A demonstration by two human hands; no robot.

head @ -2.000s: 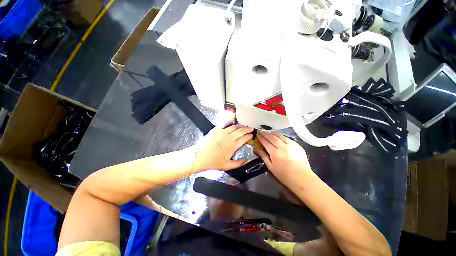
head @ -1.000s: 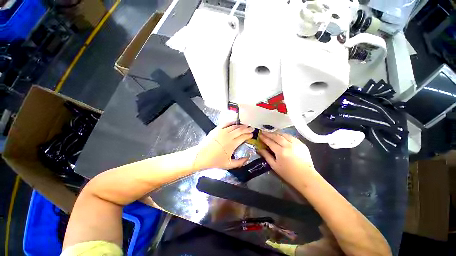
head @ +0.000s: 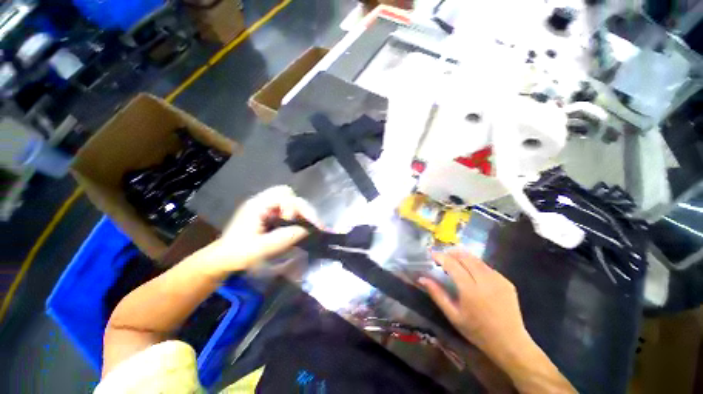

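Observation:
My left hand [head: 270,227] is shut on a dark strap piece [head: 351,237] with a pale line, left of the sewing head and above the table. My right hand [head: 479,296] is near the table below the yellow sewing clamp [head: 436,218], fingers a little apart, with nothing seen in it. The clamp lies bare under the white machine head [head: 493,138]. A plain black strap [head: 393,283] lies slanting between my hands, its upper end behind the held piece. The picture is blurred.
Black strap pile [head: 308,153] at table's left. Heap of dark pieces with pale lines [head: 590,215] right of the head, by a white arm [head: 555,229]. Red snips [head: 407,336] at the near edge. Cardboard box [head: 116,185] and blue bin [head: 86,281] at left.
My left hand has left the clamp and moved left with the strap piece. My right hand has drawn back from the clamp, baring it. The view has shifted left.

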